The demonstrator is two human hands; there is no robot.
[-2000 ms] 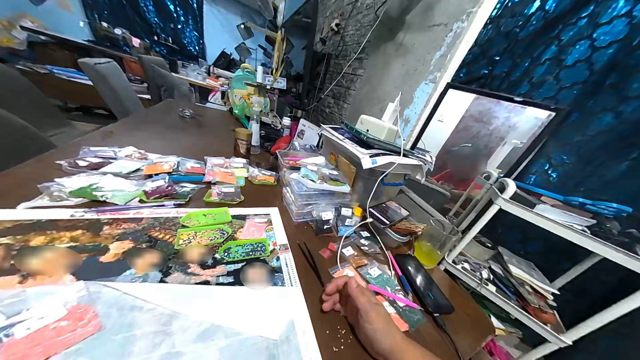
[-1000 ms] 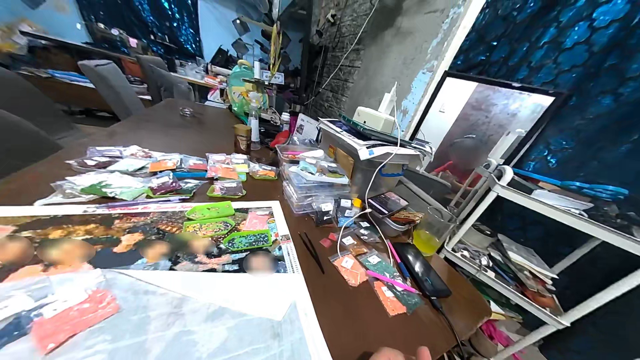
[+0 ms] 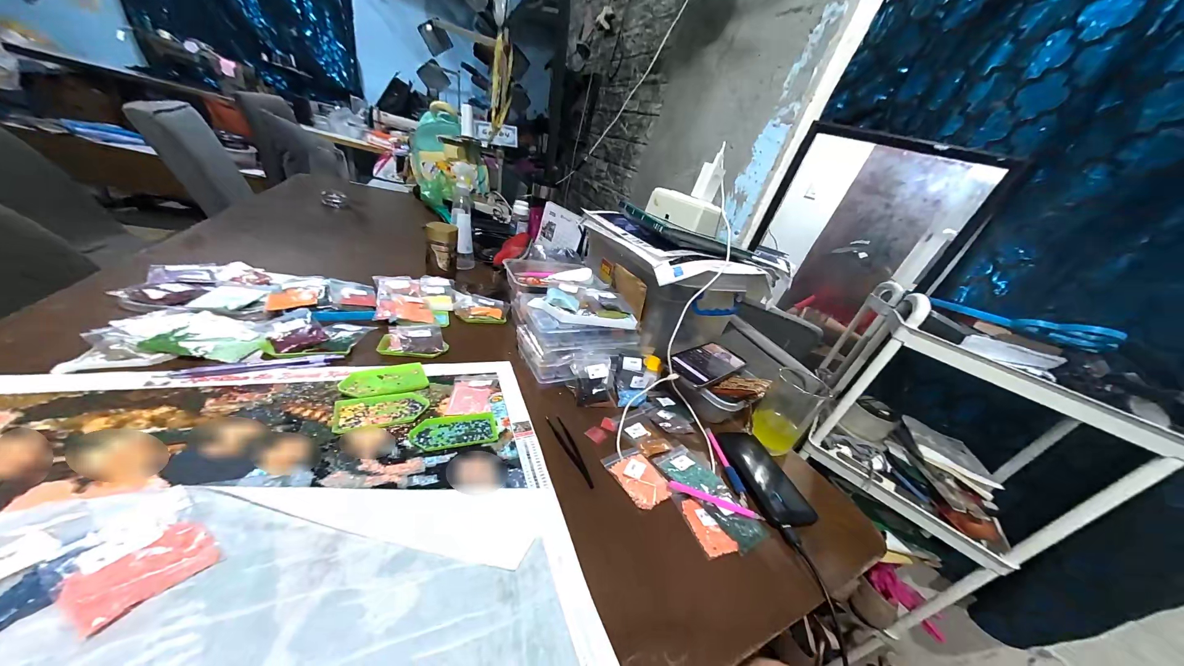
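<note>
Neither of my hands shows clearly; only a sliver of skin is at the bottom edge, right of centre. A diamond painting canvas [image 3: 546, 518] with a printed photo of people lies on the table, partly under its cover sheet [image 3: 370, 573]. Green trays of beads [image 3: 379, 412] rest on the picture. Black tweezers [image 3: 571, 451] lie just right of the canvas. Further right are small bags of orange beads [image 3: 638, 479] and dark green beads [image 3: 717, 495], with a pink pen [image 3: 712, 499] across them. A bag of coral beads [image 3: 139, 575] lies on the cover sheet.
Beyond the canvas are many bead bags [image 3: 199, 335]. Stacked clear plastic boxes [image 3: 555, 347] stand at its back right corner. A black corded device [image 3: 768, 481], a glass jug of yellow liquid [image 3: 782, 416] and a phone [image 3: 708, 363] lie toward the right. A white shelf cart [image 3: 1045, 388] stands beside the table.
The right hand, seen earlier beside the tweezers and bead bags, has drawn back toward the bottom edge. Loose beads that lay near it on the table no longer show.
</note>
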